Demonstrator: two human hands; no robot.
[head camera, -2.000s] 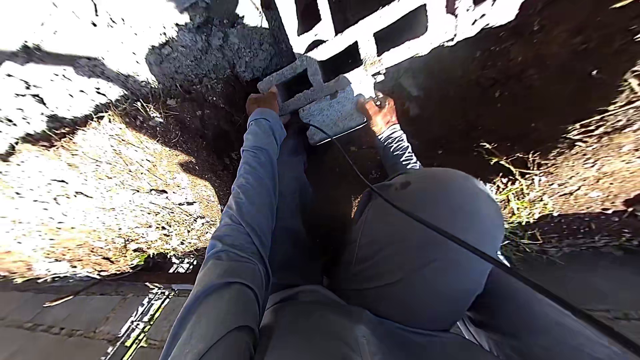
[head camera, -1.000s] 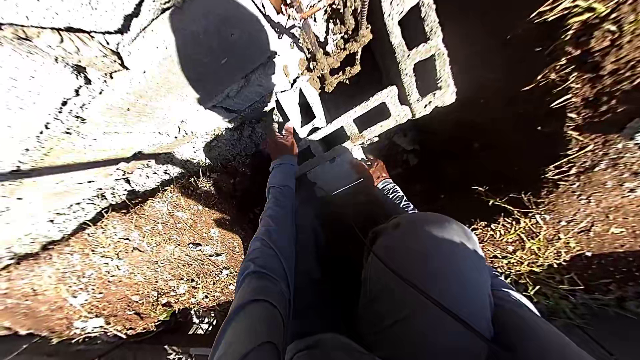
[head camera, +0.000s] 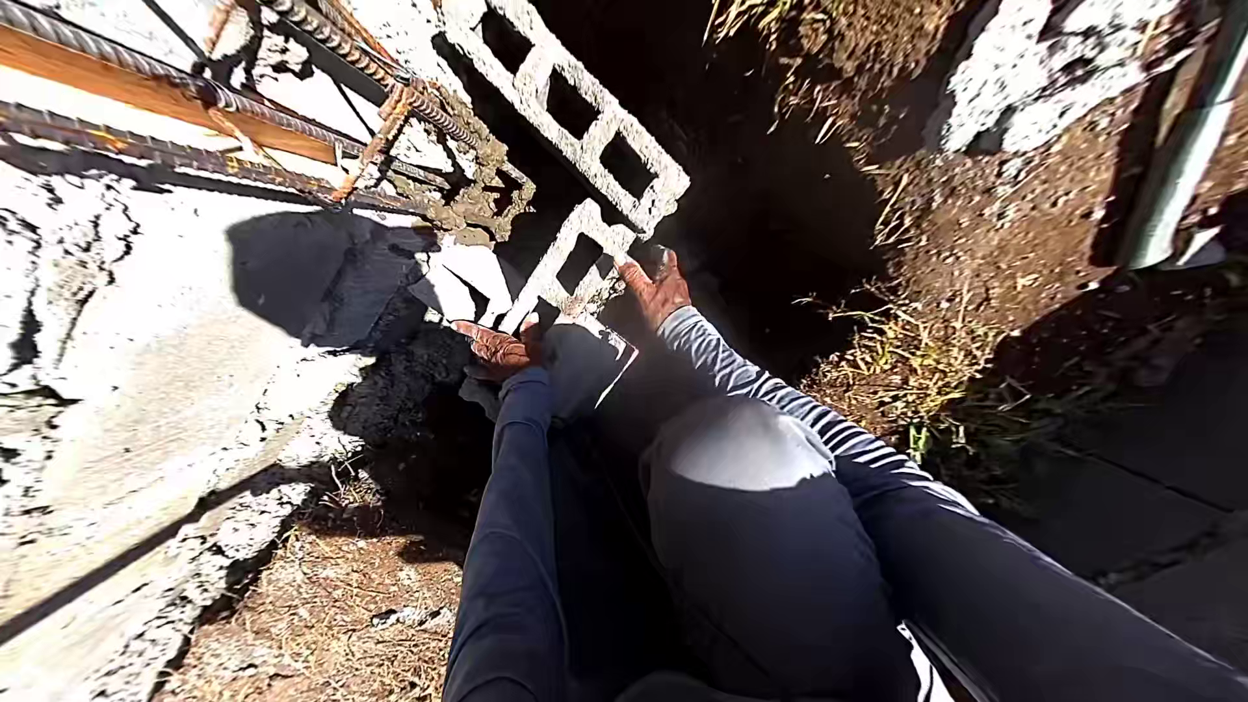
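A hollow concrete block (head camera: 575, 258) sits between my two hands, at the near end of a longer concrete block (head camera: 585, 122) with several square cells. My left hand (head camera: 499, 349) is at its left side, by the near end, fingers spread along the edge. On the right, my right hand (head camera: 659, 285) touches the block's upper right corner, with the thumb side against it. A smooth grey surface (head camera: 580, 366) lies in shadow just below the block, between my wrists. How firmly either hand grips cannot be told.
Ribbed steel rebar (head camera: 322, 34) tied in a cage and a wooden board (head camera: 156, 93) lie at the upper left. A rough concrete slab (head camera: 175, 341) runs down the left. Dark trench shadow, dry grass (head camera: 907, 380) and a pipe-like pole (head camera: 1185, 146) are to the right.
The view has turned and shifted, bringing the rebar cage into sight. My hands stay on either side of the block. The cable across my legs in the earliest frame no longer shows.
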